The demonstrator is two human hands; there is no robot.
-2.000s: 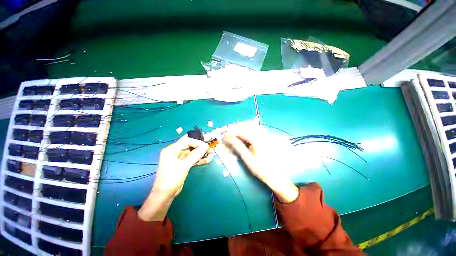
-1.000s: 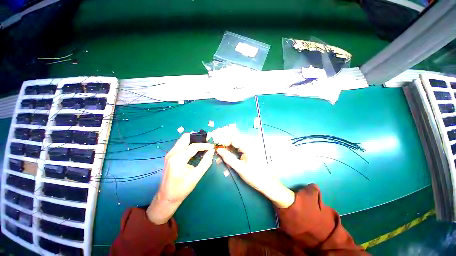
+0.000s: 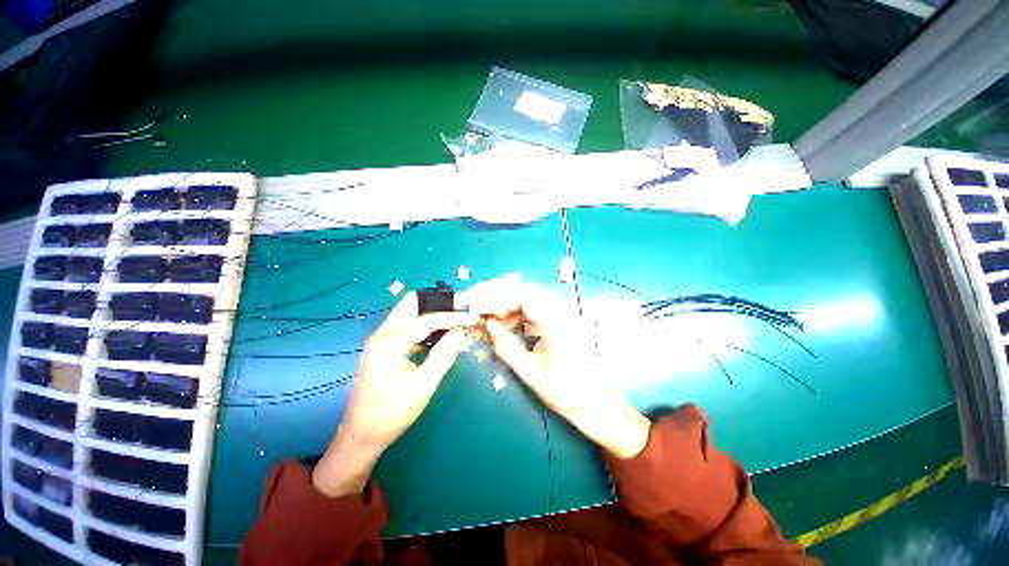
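Note:
A black module (image 3: 435,299) is held upright in the fingers of my left hand (image 3: 396,365), at the middle of the bench. My right hand (image 3: 559,370) has its thumb and fingers closed together just right of the module, touching the left fingertips. A small orange-brown bit shows between the fingertips; what the right fingers pinch is too small to tell. A thin black antenna cable (image 3: 549,453) runs from below the hands to the bench's front edge. Small white adhesive pads (image 3: 499,383) lie around the hands, others partly hidden behind the fingers.
A white tray (image 3: 97,293) of black modules stands at left, with leads trailing right. Loose black cables (image 3: 725,306) lie at right. Stacked trays (image 3: 940,321) stand far right. A labelled bag (image 3: 531,108) and a bag with gold pieces (image 3: 703,116) lie behind the pale rail (image 3: 365,194).
My right hand has come in against my left fingertips, where it was blurred and apart at first. The module is now more upright. The orange piece is now mostly covered by fingers.

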